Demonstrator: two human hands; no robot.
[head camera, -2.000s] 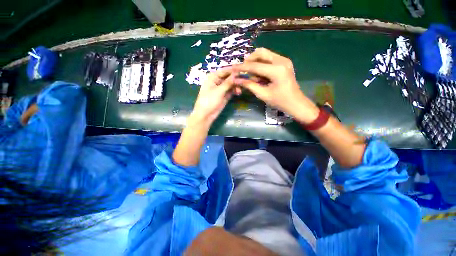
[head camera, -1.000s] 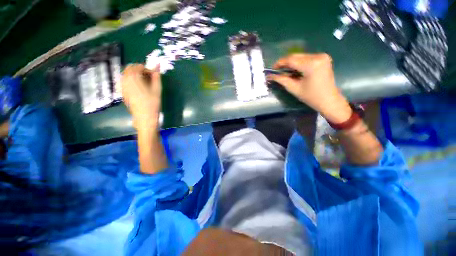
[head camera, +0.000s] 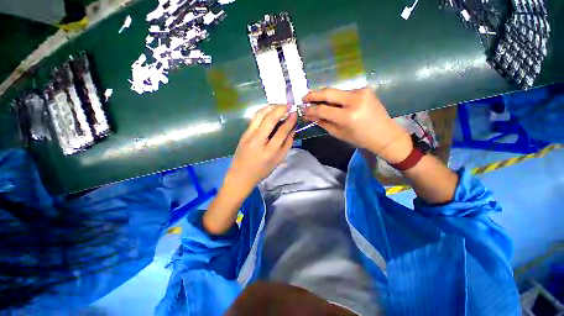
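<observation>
A phone body (head camera: 272, 69) lies upright in front of me on the green bench, its dark circuitry end away from me and a pale long part toward me. My left hand (head camera: 263, 139) and my right hand (head camera: 352, 120) meet at its near end, fingertips close together. A thin pale sliver (head camera: 307, 126) sticks out between my fingers; whether it is a tool or a part I cannot tell. What the fingertips pinch is too small to make out.
A pile of small white-and-black parts (head camera: 179, 40) lies at back left. Several phone bodies (head camera: 75, 105) lie at far left. Stacked dark panels (head camera: 522, 43) lie at far right. Yellow patches (head camera: 347, 52) mark the bench. An open box (head camera: 436, 133) stands below the bench edge.
The phone body, mostly hidden two seconds ago, now shows in front of me. My left hand has moved from the left to its near end, and my right hand has joined it. The view has shifted.
</observation>
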